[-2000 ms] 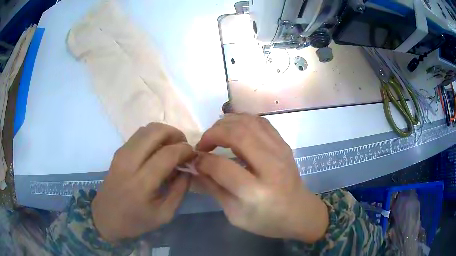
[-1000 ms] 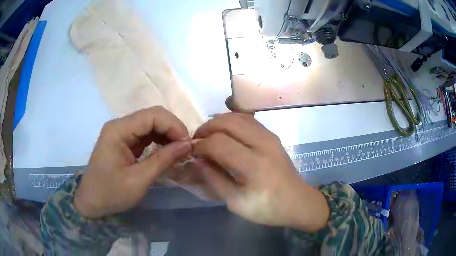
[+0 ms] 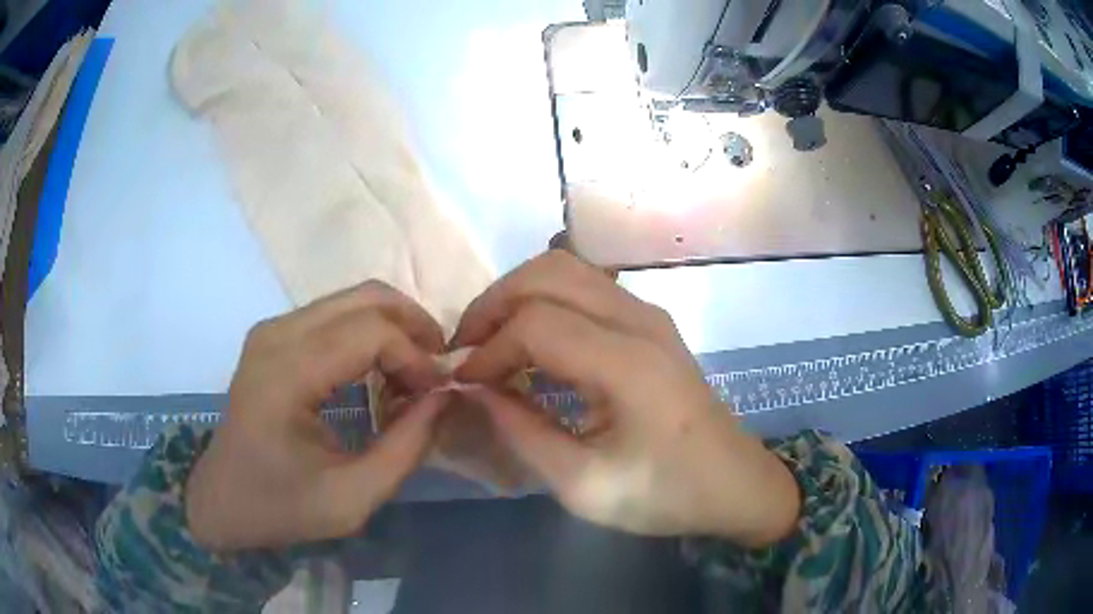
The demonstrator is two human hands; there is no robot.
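Observation:
A pale peach sleeve piece [image 3: 324, 168] lies on the white table, running from the upper left down to my hands. My left hand [image 3: 342, 408] and my right hand [image 3: 587, 402] pinch its near end between thumbs and fingers, close together above the table's front edge. A thin pinkish layer shows at the pinched edge and hangs a little below the fingers. My fingers hide part of the fabric end.
The sewing machine head [image 3: 719, 54] stands at the upper right over its bed plate [image 3: 767, 216]. Yellow-handled scissors [image 3: 959, 264] lie right of it. A ruler strip [image 3: 827, 381] runs along the front edge. A blue basket [image 3: 1031, 504] holds fabric below right. Stacked pieces lie at far left.
My left hand has turned and both thumbs now meet below the fabric edge, with the fingertips above it. The pinched end is spread more open. The long part of the sleeve lies nearly as before.

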